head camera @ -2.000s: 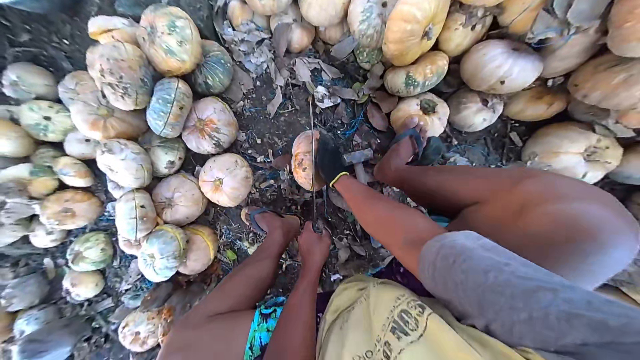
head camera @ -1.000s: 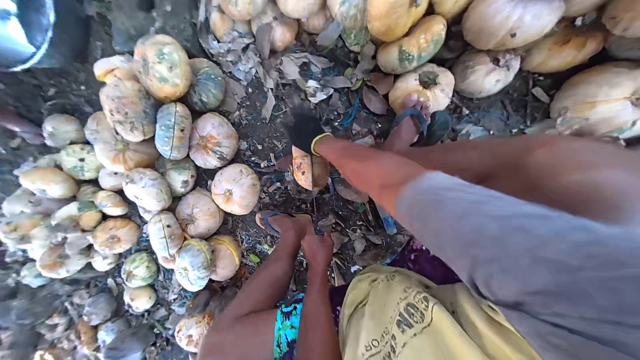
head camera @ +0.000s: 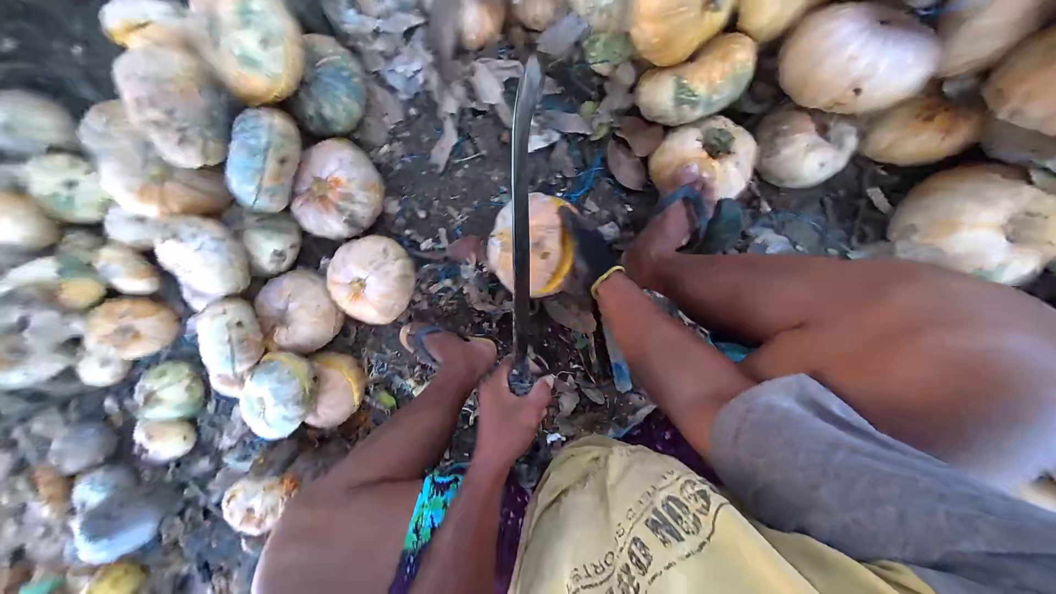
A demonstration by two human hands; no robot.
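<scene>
My left hand (head camera: 510,412) grips the handle of a machete (head camera: 521,198) near the bottom centre. Its long, dark blade points away from me and crosses in front of a pale orange pumpkin (head camera: 540,243); whether they touch is unclear. This pumpkin rests on the ground between my feet, and a bright orange-yellow band shows along its right side. My right hand (head camera: 587,247), in a black glove with a yellow cuff, is against that right side. Its fingers are partly hidden. Another whole pumpkin (head camera: 371,280) lies to the left.
Piled pumpkins (head camera: 202,256) fill the left side, with more pumpkins (head camera: 858,58) at the upper right. Dry leaves (head camera: 569,313) litter the dark soil. My sandalled left foot (head camera: 454,345) and right foot (head camera: 668,231) stand either side of the work spot.
My gloved hand has moved from the pumpkin's far side, one second ago, to its right side. The machete blade, hard to make out then, now stands out plainly in my left hand.
</scene>
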